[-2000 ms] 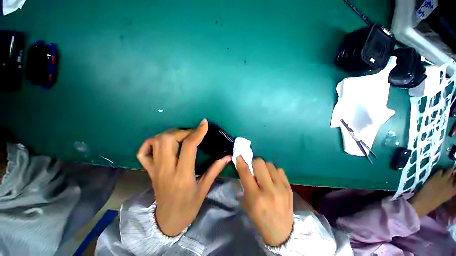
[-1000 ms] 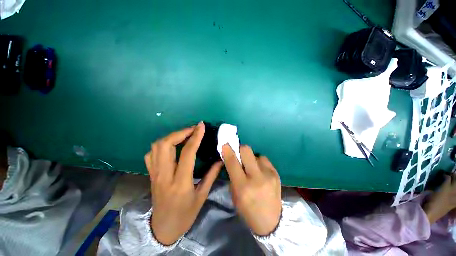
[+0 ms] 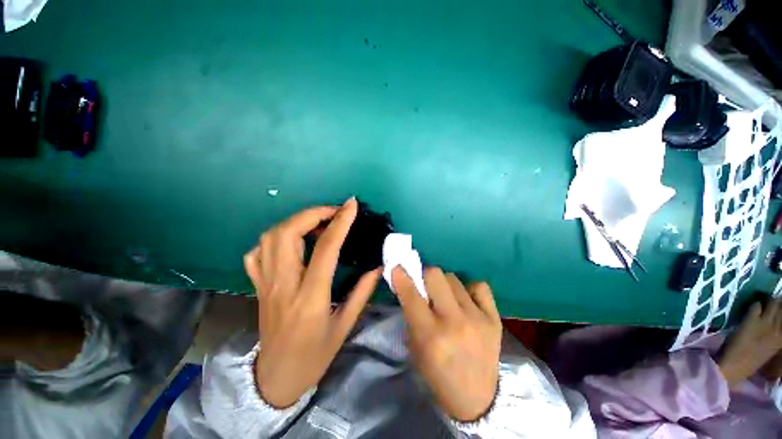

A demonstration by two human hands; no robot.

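A small black device, which looks like a smartwatch body, is at the mat's near edge between my hands. My left hand grips it between the fingertips and thumb. My right hand holds a small folded white cloth under its index finger, at the device's right side. The device's lower part is hidden by my fingers, and its details are too dark to tell.
At right, tweezers lie on a white cloth, beside black corded units, a small black module and a perforated white sheet. Black cases lie at left. Gowned people are on both sides.
My right hand and cloth moved left over the device, then back right and down. My left hand keeps hold of the device. The person at left has shifted an arm.
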